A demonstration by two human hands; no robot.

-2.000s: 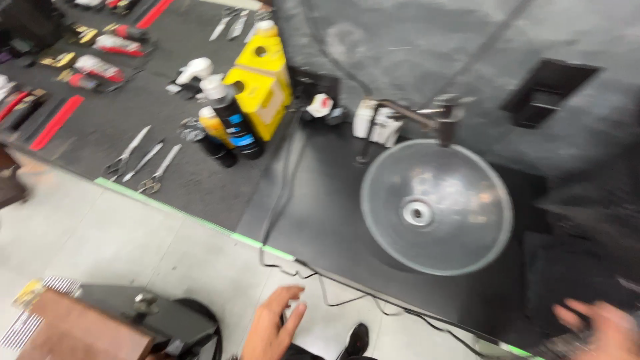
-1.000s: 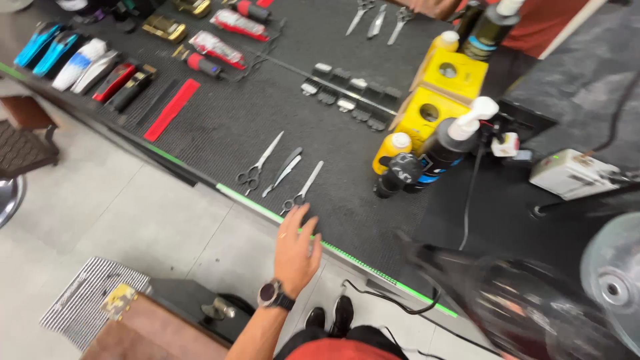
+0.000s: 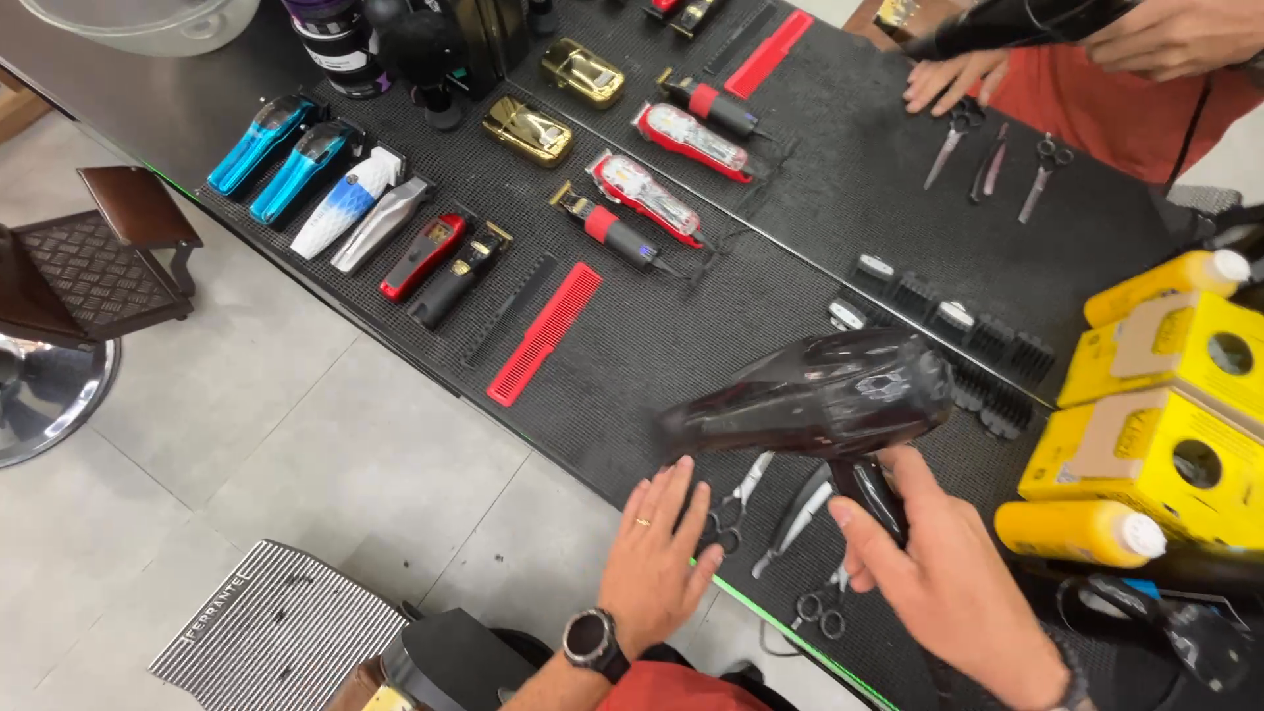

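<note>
My right hand (image 3: pixel 938 563) grips the handle of a black hair dryer (image 3: pixel 820 395), whose nozzle points left above the mat. My left hand (image 3: pixel 657 558), wearing a ring and a watch, is empty with fingers apart near the counter edge, just below the nozzle. Beside it lie hair scissors (image 3: pixel 726 518), a straight razor (image 3: pixel 795 518) and a second pair of scissors (image 3: pixel 822 607), partly behind my right hand. A red comb (image 3: pixel 545 334) and a black comb (image 3: pixel 509 311) lie further left, next to a row of hair clippers (image 3: pixel 425 257).
A mirror (image 3: pixel 839 188) borders the counter's back. Yellow boxes (image 3: pixel 1136 464), a yellow bottle (image 3: pixel 1081 533) and black clipper guards (image 3: pixel 987 400) are at right. A glass basin (image 3: pixel 158 20) is at upper left. A chair footrest (image 3: pixel 276 622) stands below, another chair (image 3: pixel 89 247) at left.
The view has swung left along the counter. The hair dryer, low at the right one second ago, is now raised over the mat in my right hand. My left hand remains near the scissors.
</note>
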